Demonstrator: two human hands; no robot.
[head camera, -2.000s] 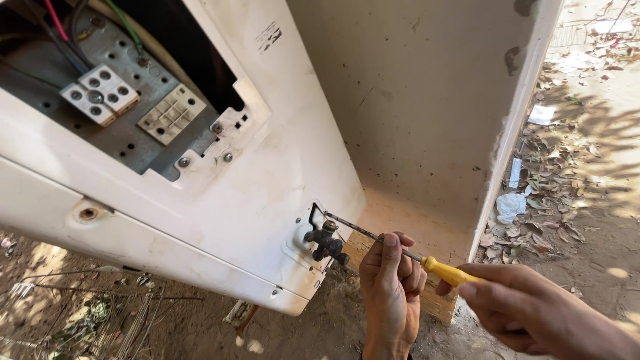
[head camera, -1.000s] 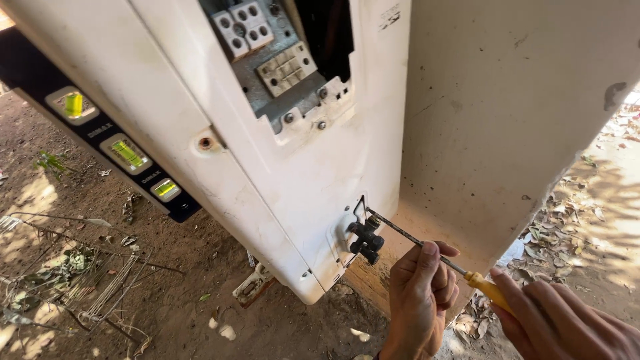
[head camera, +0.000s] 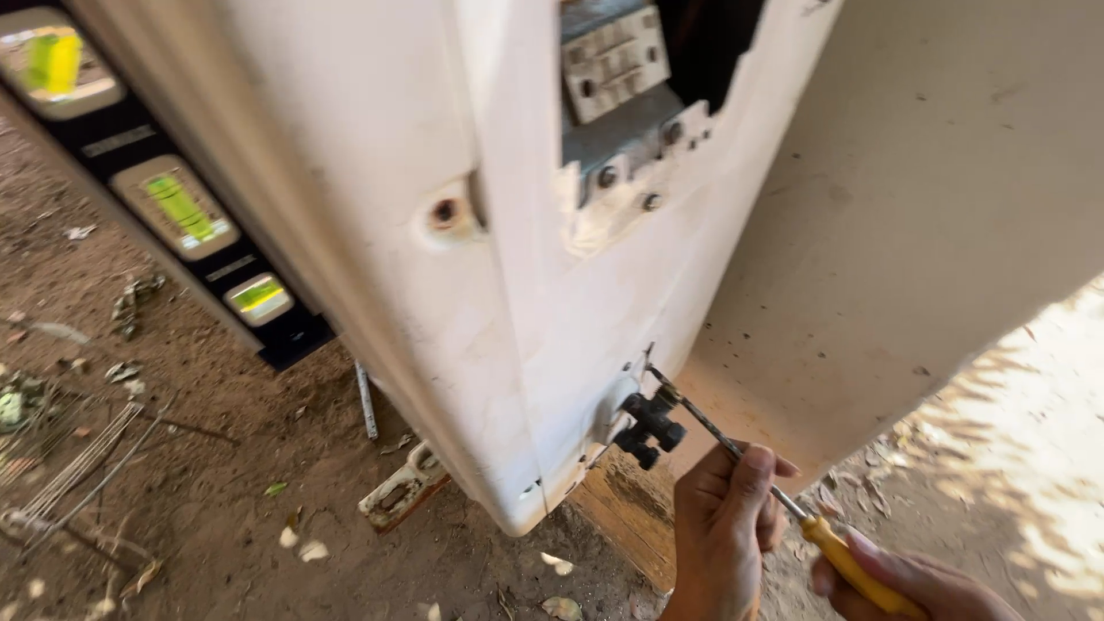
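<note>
A screwdriver with a yellow handle (head camera: 854, 565) runs up and left to the lower side of a white metal air-conditioner casing (head camera: 414, 345). My left hand (head camera: 733, 517) pinches its steel shaft between thumb and fingers. My right hand (head camera: 918, 582), partly cut off by the bottom edge, grips the yellow handle. The tip is at a small slot in the casing, just above the black service valves (head camera: 649, 423); whether it touches a screw cannot be told. Higher up, a pale terminal block (head camera: 614, 65) sits inside a dark opening.
A black spirit level (head camera: 155, 172) with green vials stands along the casing's left side. To the right rises a pale wall (head camera: 906, 190). A wooden block (head camera: 625, 517) lies under the casing, beside a rusty white bracket (head camera: 401, 487). Dry leaves and thin sticks (head camera: 90, 457) lie on bare soil.
The view has swung left and closer, bringing in the spirit level, which the earliest frame does not show. Both hands keep their hold on the screwdriver, its tip still by the valves.
</note>
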